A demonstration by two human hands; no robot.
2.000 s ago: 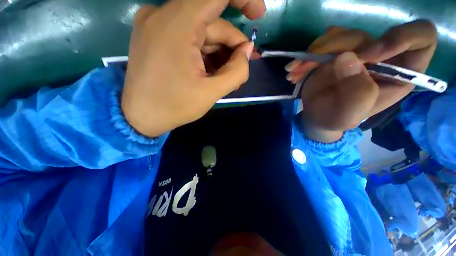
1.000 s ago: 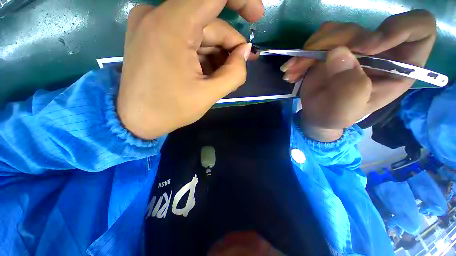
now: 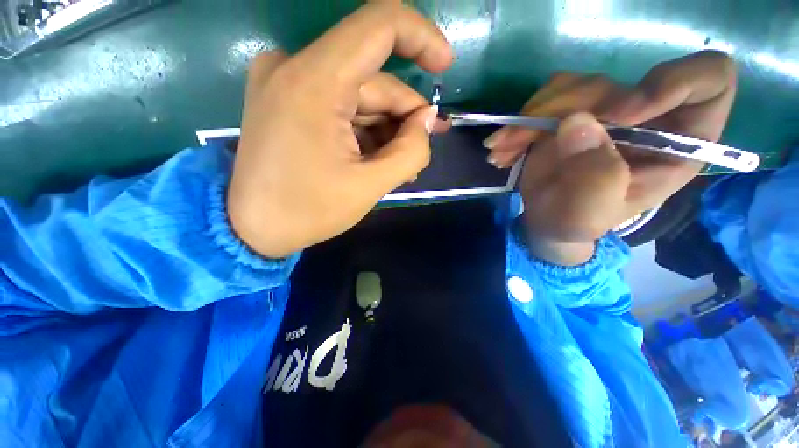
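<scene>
My left hand [image 3: 337, 131] pinches a small dark component [image 3: 436, 93] with a whitish, shiny part between thumb and finger. My right hand [image 3: 596, 157] holds silver tweezers [image 3: 644, 138] like a pen, and their tip meets the component at the left fingertips. Whether a tiny piece sits at the tip cannot be told. The dark adhesive sheet [image 3: 460, 166] with a white border lies under both hands, partly hidden by them, near the bench's front edge.
The glossy green bench top [image 3: 158, 96] spans the back. A clear tray [image 3: 53, 16] with shiny parts is cut off at the upper left. Blue-sleeved people [image 3: 714, 376] and a dark chair-like object [image 3: 692, 254] are at the right.
Both hands, the component, the tweezers and the sheet appear lower in the view, and the clear tray shows more at the upper left. The tweezer tip stays at the component.
</scene>
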